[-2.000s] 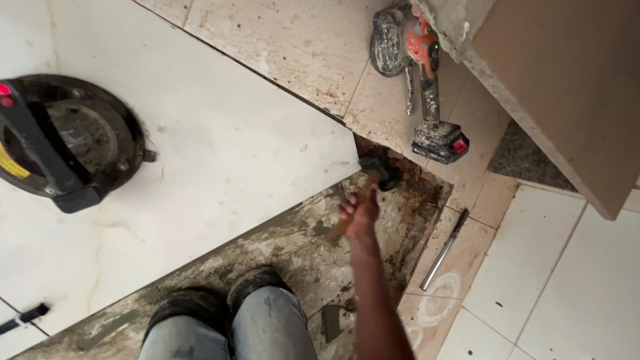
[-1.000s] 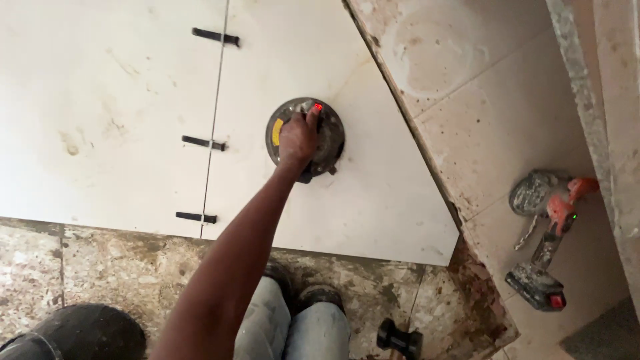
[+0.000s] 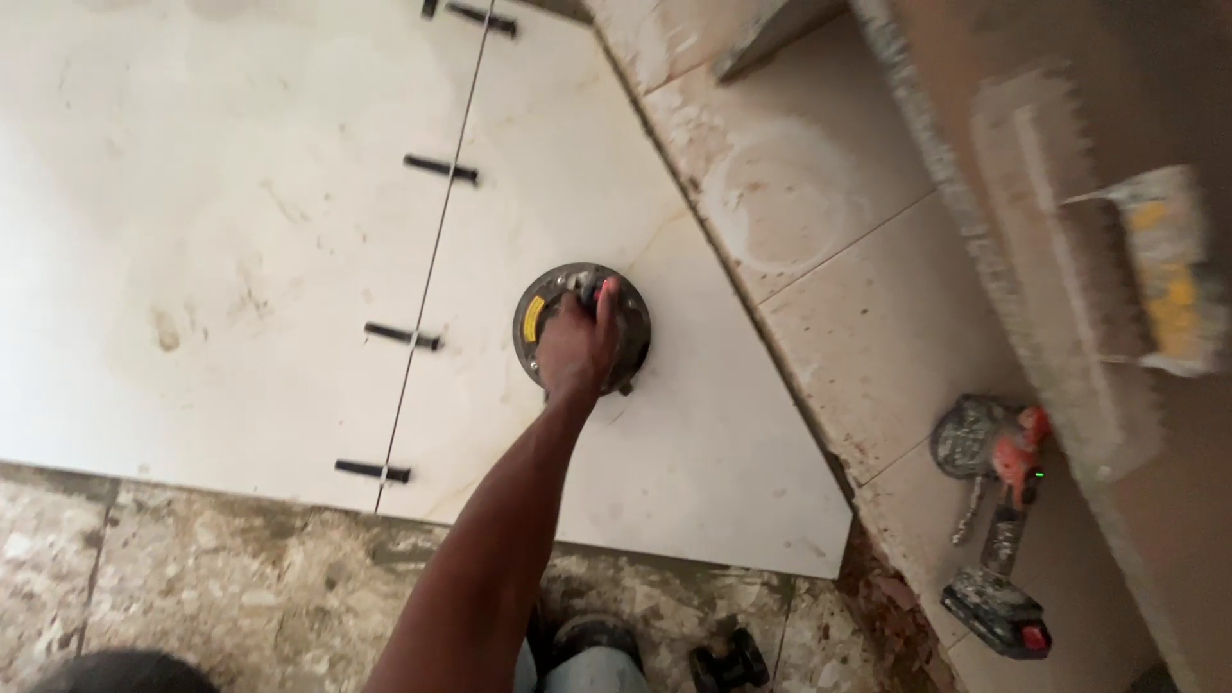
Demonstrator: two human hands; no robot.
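My left hand (image 3: 580, 342) is closed around the handle of a round black suction lifter (image 3: 633, 351), with a digit at its red button. The lifter sits on a large white tile (image 3: 712, 452) with an angled right edge. Black tile-levelling clips (image 3: 441, 168) cross the thin joint between this tile and the large tile on the left (image 3: 212, 260). My right hand is out of view. A black-headed hammer (image 3: 729, 664) lies on the rough floor near my knees, partly cut off by the frame's lower edge.
Beige old tiles (image 3: 866, 318) border the angled edge. On them lies a dusty orange and black cordless tool (image 3: 1011, 462). A notched trowel (image 3: 1107, 269) rests on a board-like surface at right. Rough, mottled flooring (image 3: 241, 568) runs along the bottom; a dark rounded object (image 3: 135, 674) stands at lower left.
Two seconds ago a hand held the hammer at the tile's pointed corner; now the hammer lies on the floor. My left hand has come onto the suction lifter and stays there. The view has shifted strongly.
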